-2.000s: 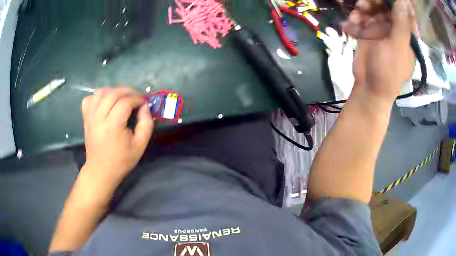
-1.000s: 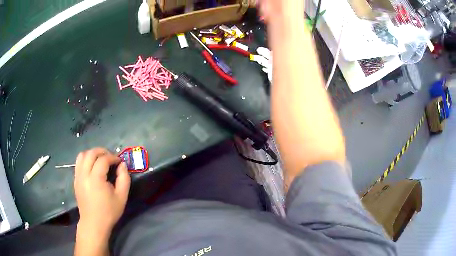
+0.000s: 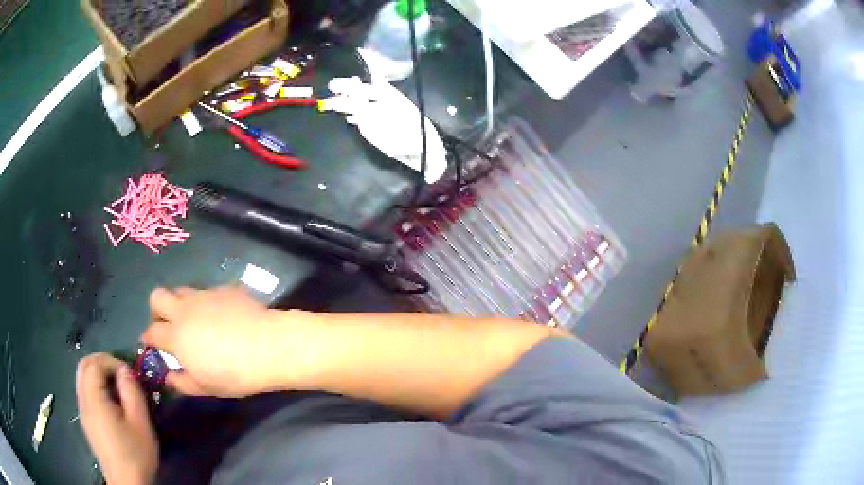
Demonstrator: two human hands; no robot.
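Note:
A red-rimmed thermometer housing (image 3: 152, 368) with a dark blue inside lies low at the left, at the bench edge. My left hand (image 3: 116, 412) is on its left side, fingers curled at it. My right hand (image 3: 204, 341) reaches across from the right, with its fingertips at the housing's right and upper side. A small white piece shows by the right fingertips. The fingers hide much of the housing. A thin probe stem shows faintly left of my left hand.
Black electric screwdriver (image 3: 294, 230), pink sleeves (image 3: 150, 210), red-handled pliers (image 3: 265, 152), white glove (image 3: 393, 123) and brown parts box (image 3: 204, 71) lie beyond the hands. A clear tray of thermometers (image 3: 502, 237) is at right. A cream-white stick (image 3: 42, 422) is far left. A cardboard box (image 3: 715, 317) is on the floor.
My right hand has come back from the far side of the bench to the housing beside my left hand. The view has turned right, so bench things appear further left.

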